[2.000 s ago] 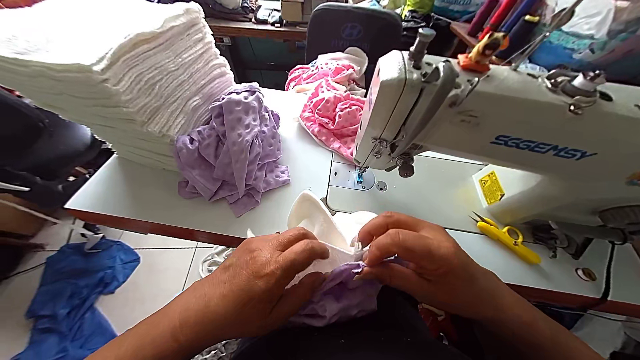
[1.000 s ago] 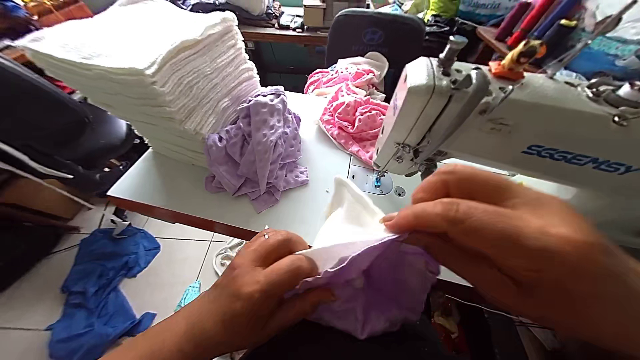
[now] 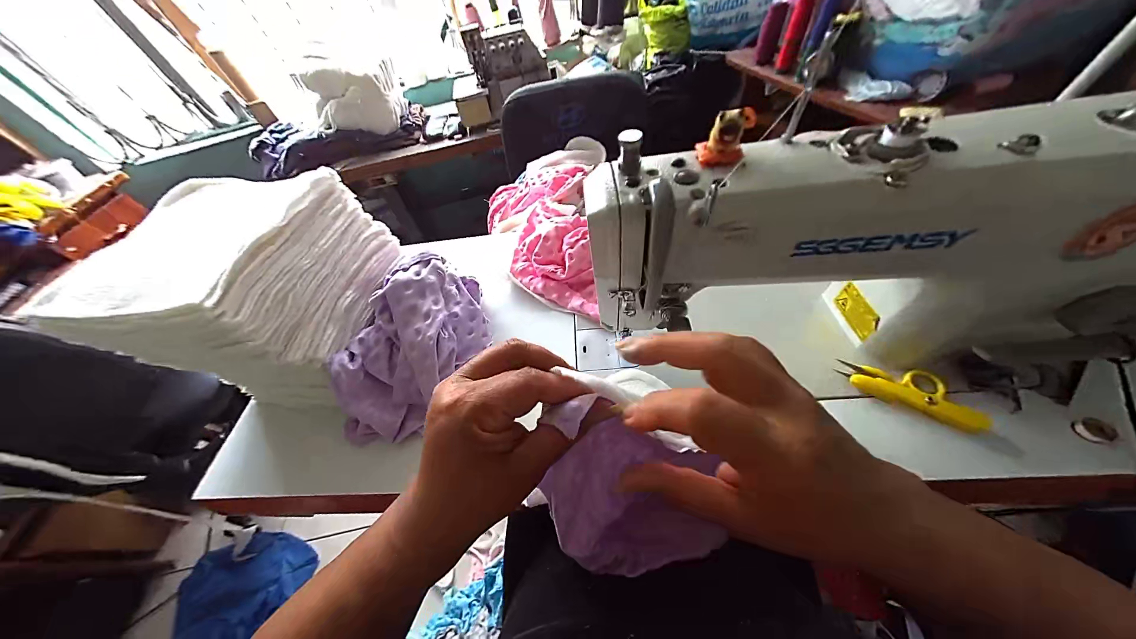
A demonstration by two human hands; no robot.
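Observation:
A purple and white fabric piece (image 3: 626, 506) hangs between my hands above my lap, in front of the sewing table's edge. My left hand (image 3: 497, 413) pinches its upper edge, where purple and white layers meet. My right hand (image 3: 737, 435) is at the right side of the piece, fingers spread, fingertips at or over the white layer; whether they grip it is hard to tell. Just beyond the hands is the needle area of a white industrial sewing machine (image 3: 825, 213). A crumpled purple dotted fabric (image 3: 417, 337) lies left of my left hand.
A tall stack of white cloths (image 3: 231, 257) fills the table's left part. Pink dotted fabric (image 3: 555, 248) lies behind the machine head. Yellow thread snips (image 3: 923, 399) rest at the right on the white table (image 3: 311, 453). Blue fabric (image 3: 244, 586) is at the lower left, near the floor.
The fabric piece has been turned and regripped: the purple side hangs lower, and my right hand's fingers have spread. The view has tilted up, showing more of the window side.

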